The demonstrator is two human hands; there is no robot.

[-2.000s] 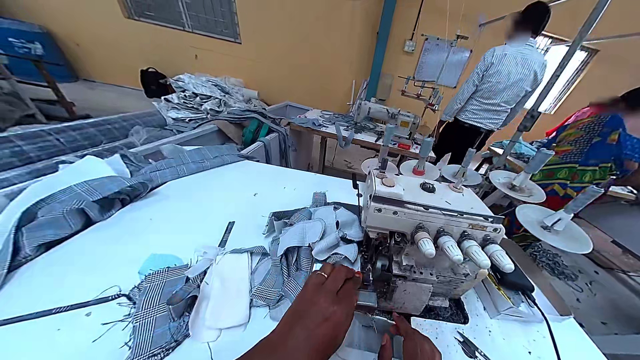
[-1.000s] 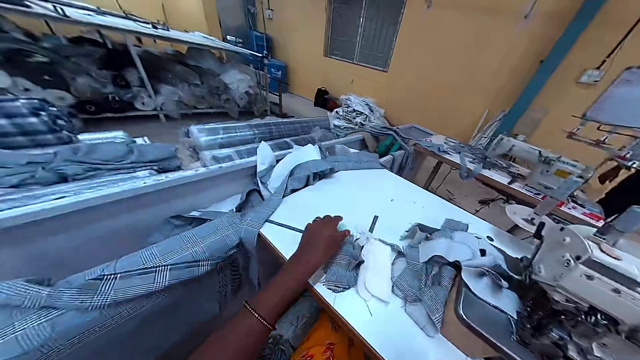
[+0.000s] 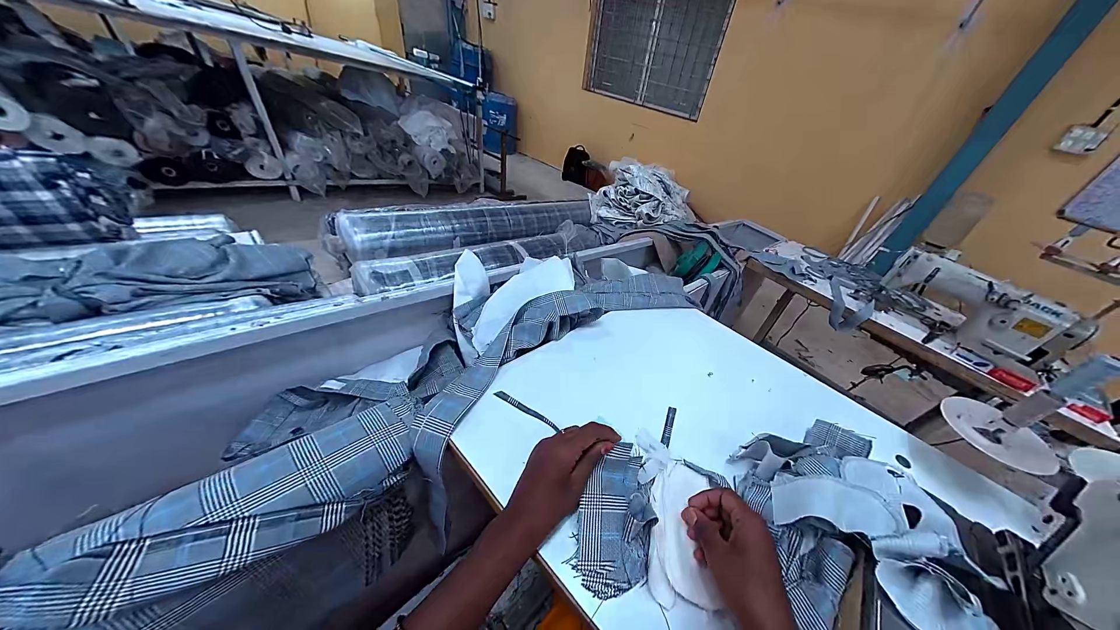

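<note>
My left hand (image 3: pixel 573 464) rests at the left edge of a checked grey fabric piece (image 3: pixel 608 516) on the white tabletop, its fingertips together at the top corner; whether it grips the fabric I cannot tell. Over a white fabric piece (image 3: pixel 678 525) is my right hand (image 3: pixel 731 534), thumb and fingers curled near its surface; a hold is not clear. Narrow dark fabric strips (image 3: pixel 669 426) lie just beyond. To the right is a heap of grey and pale cut pieces (image 3: pixel 831 499), beside the partly visible overlock sewing machine (image 3: pixel 1085 551).
Long checked fabric (image 3: pixel 289 490) drapes over the table's left edge and a grey trough wall (image 3: pixel 219 359). Plastic-wrapped fabric rolls (image 3: pixel 464 232) lie behind. Another sewing machine (image 3: pixel 989 306) stands on a bench at the right, near white thread-stand discs (image 3: pixel 997 435).
The view has swung left since the oldest frame. My right hand, not visible one second ago, is now over the white piece. Both hands were at the machine two seconds ago.
</note>
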